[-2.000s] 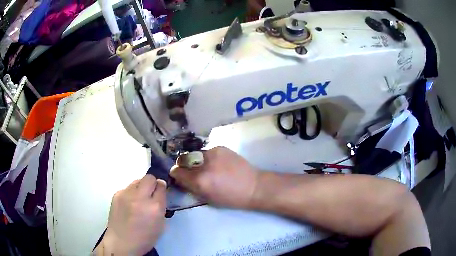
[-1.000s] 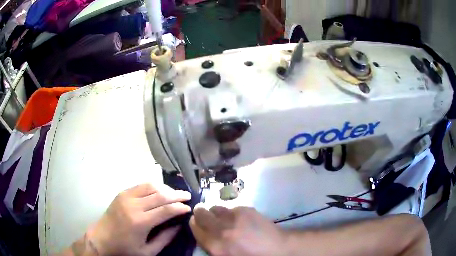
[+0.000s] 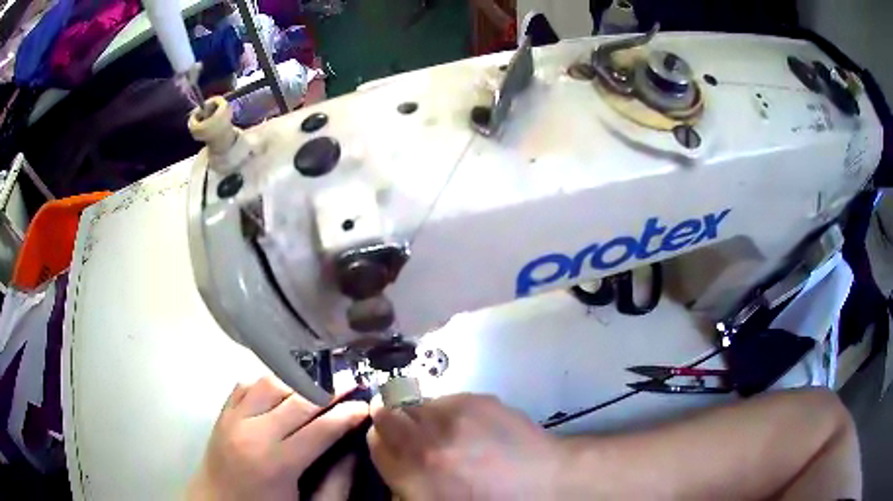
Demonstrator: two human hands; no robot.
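A dark fabric panel (image 3: pixel 338 445) lies at the needle area of the white sewing machine (image 3: pixel 470 215), mostly hidden by the hands. My left hand (image 3: pixel 279 435) is left of the needle, its fingers closed on the fabric's edge. My right hand (image 3: pixel 446 445) is close beside it, just below the pale knob (image 3: pixel 400 392), with its fingertips on the same fabric. The presser foot (image 3: pixel 364 374) is brightly lit above the fingertips; its contact with the cloth cannot be made out.
Red and dark thread snips (image 3: pixel 681 380) lie right of the hands. Black scissor handles (image 3: pixel 636 291) show behind the machine arm. An orange bin (image 3: pixel 51 235) stands left of the white table (image 3: pixel 127 333). Heaped cloth (image 3: pixel 147 117) is at the back left.
The right hand has moved from the needle area to just below it, and both hands now pinch the cloth side by side. The view has shifted.
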